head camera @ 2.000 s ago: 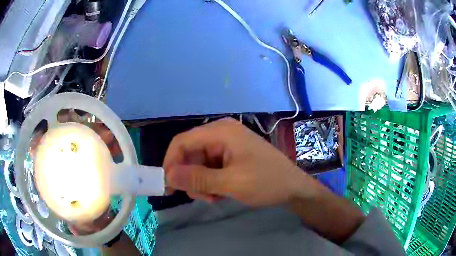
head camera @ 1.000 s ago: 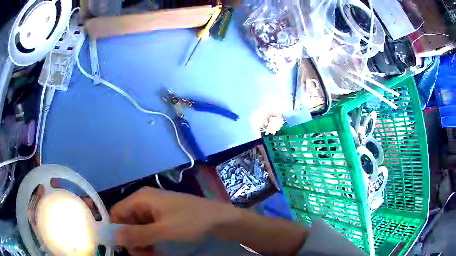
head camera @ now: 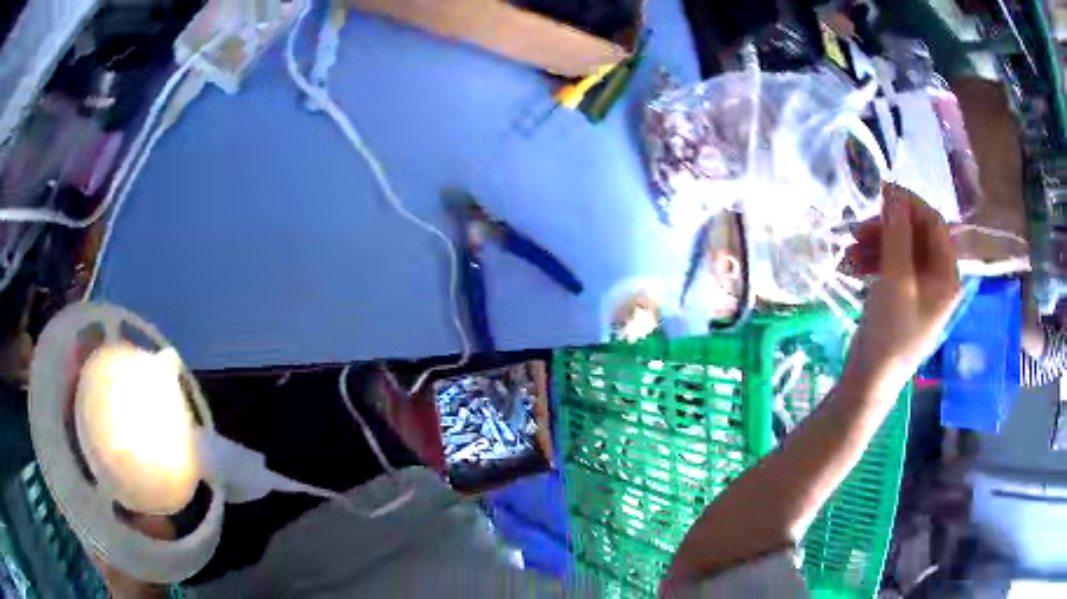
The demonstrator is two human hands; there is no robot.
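A round white lamp point(head camera: 59, 433) is at the lower left, tilted, with its centre glowing warm. A thin white cord point(head camera: 304, 486) runs from its short neck to the right. My left hand point(head camera: 131, 582) holds the lamp from behind; most of the hand is hidden by it. My right hand point(head camera: 913, 263) is stretched far to the upper right, at clear plastic bags point(head camera: 784, 152) with white pieces. It is blurred, its fingers are close together, and I cannot tell whether it holds anything.
Blue-handled pliers point(head camera: 474, 281) lie on the blue mat point(head camera: 281, 246). A box of silver pieces point(head camera: 486, 421) is below the mat edge. A green crate point(head camera: 655, 433) stands under my right forearm. A yellow-handled screwdriver point(head camera: 579, 91) lies at the back.
My right hand has let go of the lamp's neck and moved far right to the bags. The cord at the neck now shows. The lamp stays lit at the left. The view has shifted right.
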